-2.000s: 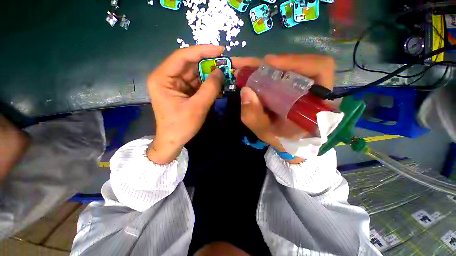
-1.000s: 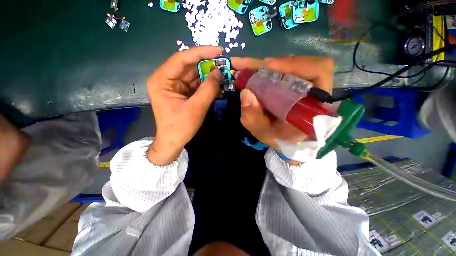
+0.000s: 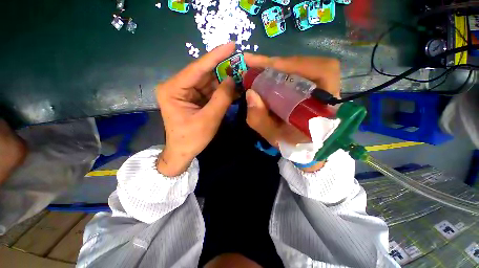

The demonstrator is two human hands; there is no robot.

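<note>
My left hand (image 3: 191,107) holds a printed module (image 3: 227,70) between thumb and fingers, its teal edge and yellow-green face tilted. My right hand (image 3: 270,118) is closed around the glue dispensing syringe (image 3: 278,97), a fat clear barrel of red fluid with a green cap (image 3: 344,131) and white tissue (image 3: 321,131) at its rear. The front end of the syringe is at the module's right side; the needle tip is too small or hidden to tell. A heap of small white parts (image 3: 220,23) lies on the bench just beyond my hands.
More modules (image 3: 273,21) lie behind the heap. Small silvery parts (image 3: 117,22) lie left. Black cable (image 3: 378,88) and a gauge (image 3: 435,48) are at right. An air hose (image 3: 415,184) runs from the cap to the right edge. A person's sleeve (image 3: 52,167) is at left.
The module has turned and tilted in my left hand and moved slightly. My right hand and the syringe have shifted a little to the left.
</note>
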